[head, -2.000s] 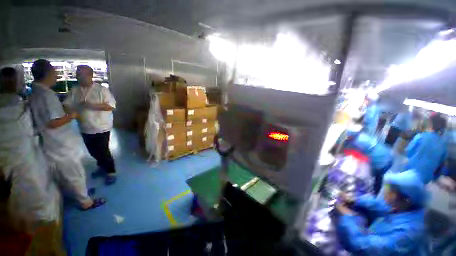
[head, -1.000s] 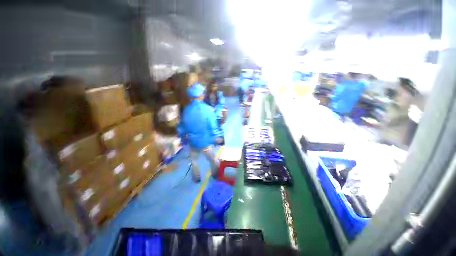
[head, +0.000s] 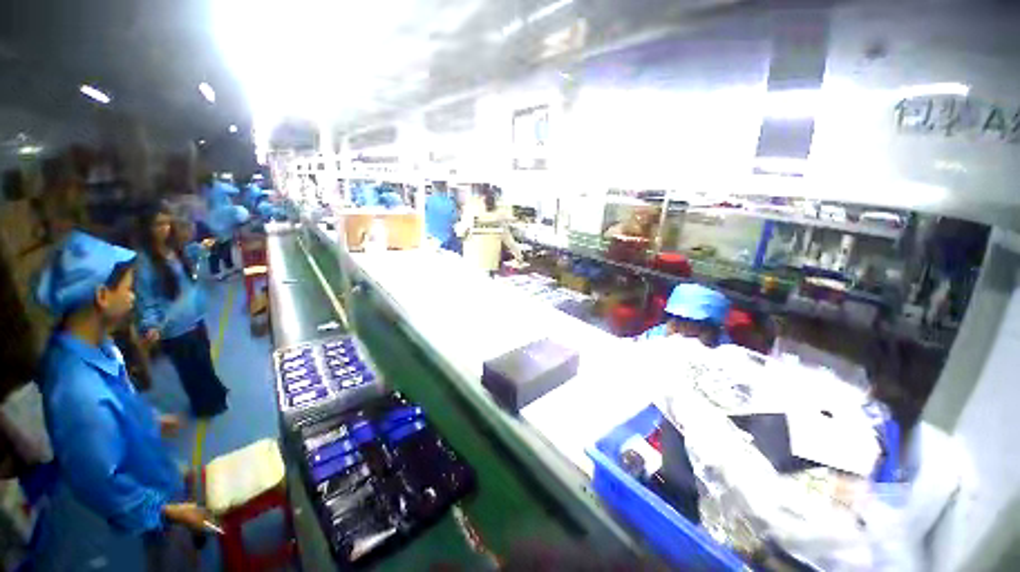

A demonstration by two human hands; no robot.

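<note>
Neither of my hands is in the picture. Nearest in front of me on the green conveyor bench [head: 317, 293] lies a black blister tray [head: 356, 505]. It holds several blue back covers [head: 332, 456], mostly in its far part; the near part looks dark and shiny. Right behind it lies a clear blister tray [head: 293, 416] with rows of dark and blue phones [head: 300, 377]. The details of the phones are too small and blurred to tell.
A blue plastic bin [head: 626, 503] with clear bags [head: 727, 447] and a small black box [head: 530, 372] stand on the white shelf [head: 431, 330]. A red stool with a pale top [head: 246, 475] stands left of the bench, beside a person in blue [head: 95, 413]. A carton [head: 383, 229] is farther back.
The view has swung right, from the carton stack to the bench and shelf. The dark tray at the bottom edge is out of view. The trays on the bench appear nearer and a person in blue stands at left.
</note>
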